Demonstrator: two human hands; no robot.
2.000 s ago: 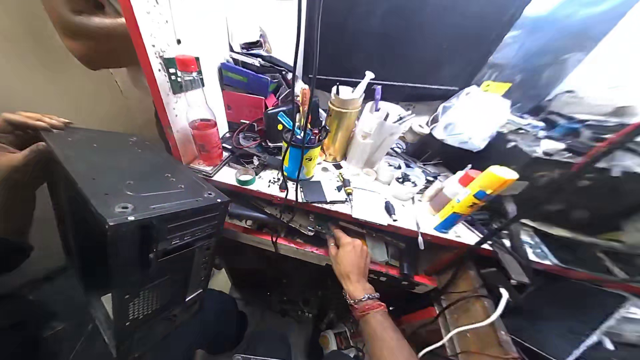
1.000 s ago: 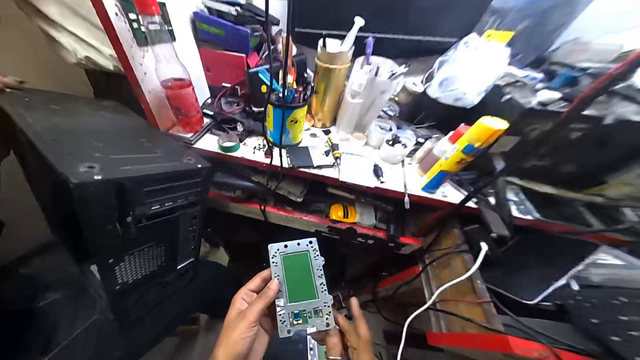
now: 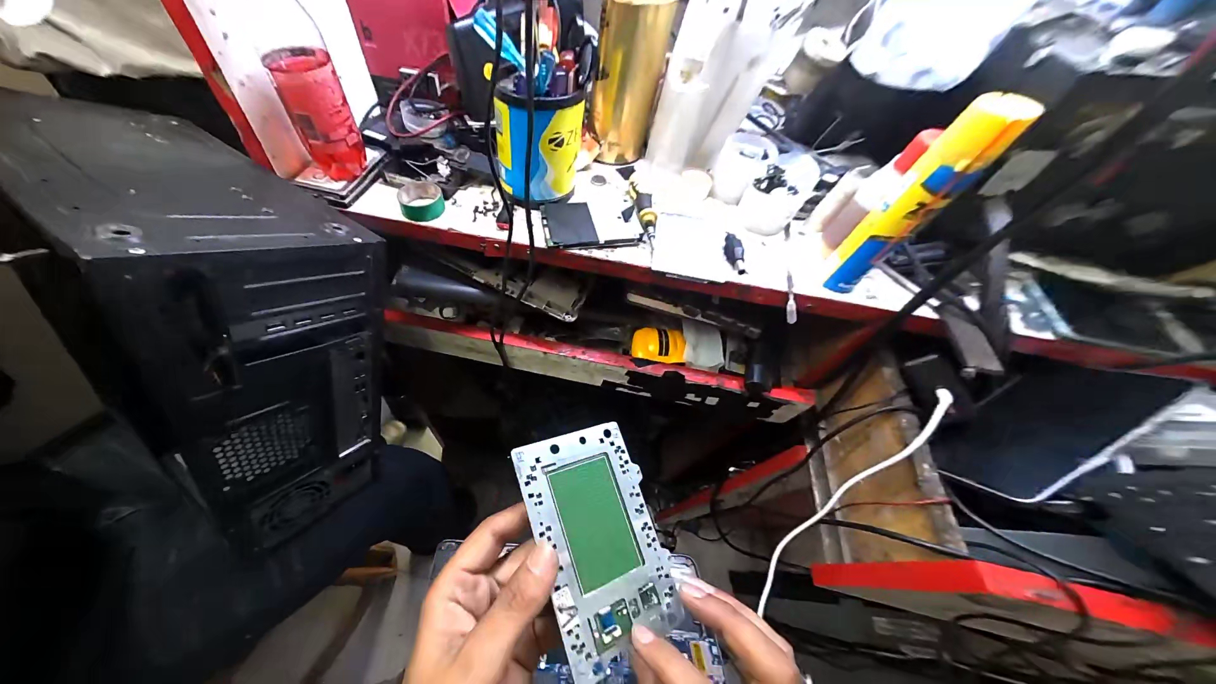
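A flat metal-framed plate with a green rectangular panel is held up at the lower middle of the head view, tilted slightly to the left. My left hand grips its left edge, the thumb lying on the front. At the lower right corner, my right hand has its thumb and fingertips on the plate. Below and behind it, a blue circuit board is partly visible, mostly hidden by the plate and my hands.
A black computer case stands at left. The red-edged bench holds a pen cup, a bottle of red liquid, green tape, a small screwdriver and a yellow tube. A white cable hangs at right.
Two seconds ago my right hand was at the shelf under the bench and my left was on the computer case. Both hands are now low in front, holding the plate. The view has moved closer.
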